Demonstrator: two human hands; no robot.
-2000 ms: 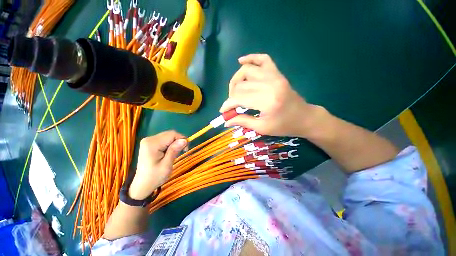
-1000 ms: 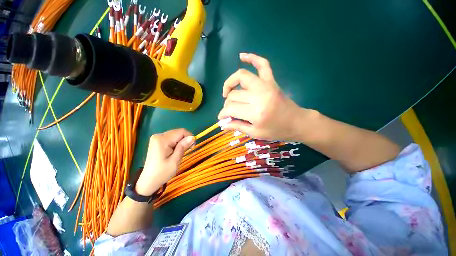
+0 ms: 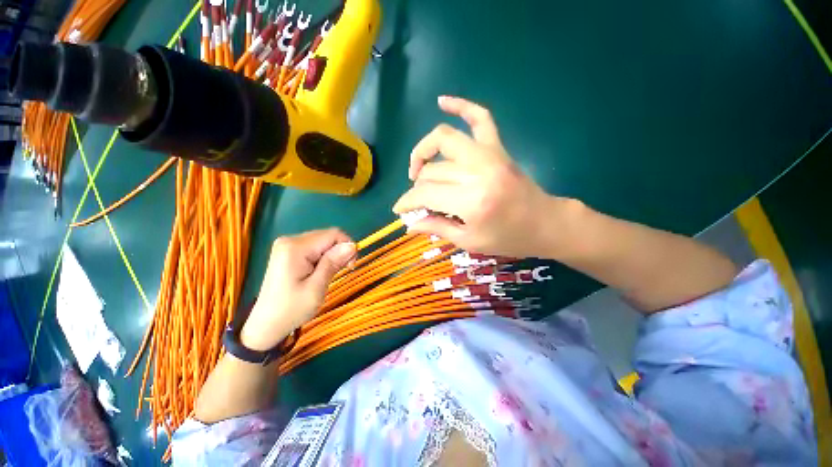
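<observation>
An orange cable (image 3: 380, 234) runs between my two bare hands. My left hand (image 3: 310, 278) is closed on the cable, thumb on top. My right hand (image 3: 479, 187) pinches its end between thumb and fingers; a bit of the white sleeve (image 3: 415, 217) shows there, and the red sleeve and terminal are hidden by the fingers. Below lies the near cable bundle (image 3: 383, 301), its white sleeves, red sleeves and fork terminals pointing right, partly under my right hand.
The yellow and black heat gun (image 3: 301, 146) lies ahead, nozzle left, over the middle cable bundle (image 3: 205, 264). The far cable bundle (image 3: 44, 137) is at upper left. A white paper sheet (image 3: 80, 315) and a plastic bag (image 3: 78, 420) lie at left, near a blue bin (image 3: 14, 429).
My right fingers have closed over the red sleeve and terminal seen two seconds ago. My left hand has moved slightly right along with the cable. The view has shifted a little.
</observation>
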